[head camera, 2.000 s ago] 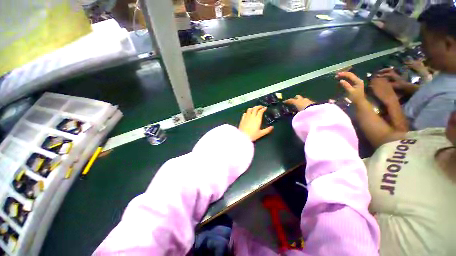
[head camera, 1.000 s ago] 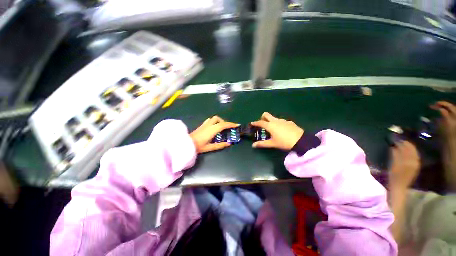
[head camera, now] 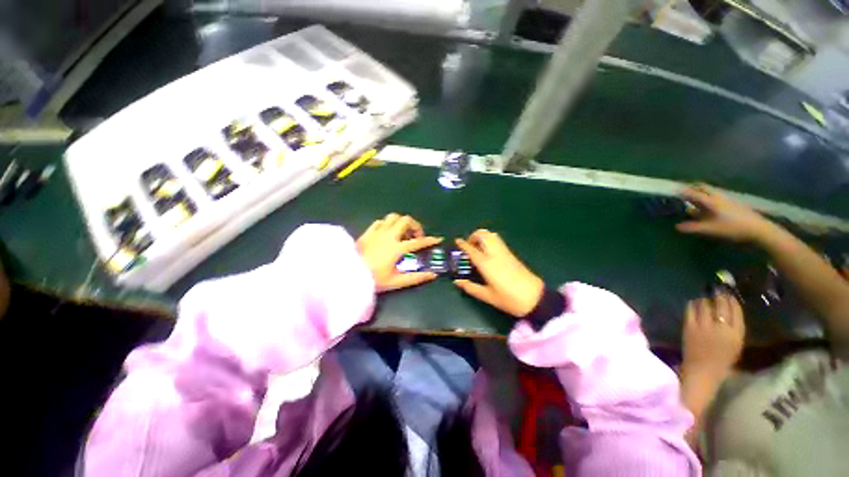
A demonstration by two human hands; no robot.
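Observation:
A short row of small black watch units (head camera: 437, 261) with lit screens lies on the dark green bench in front of me. My left hand (head camera: 392, 253) is at the row's left end, thumb and fingers around the unit there. My right hand (head camera: 497, 273) is at the right end, with thumb and fingertips on the rightmost unit. The units sit side by side between my hands. Parts of the end units are hidden by my fingers.
A stacked white blister tray (head camera: 279, 177) with dark units and yellow tabs is at left. A yellow pen (head camera: 357, 164) lies by its edge. A clear-silver item (head camera: 453, 170) is beside the metal post (head camera: 559, 88). Another person's hands (head camera: 721, 216) are at right, one near dark units.
The view has swung from the right to the bench ahead. The units, earlier by the rail, are now in a row near the front edge. My hands are closer together, and a neighbour's hand has reached toward the rail.

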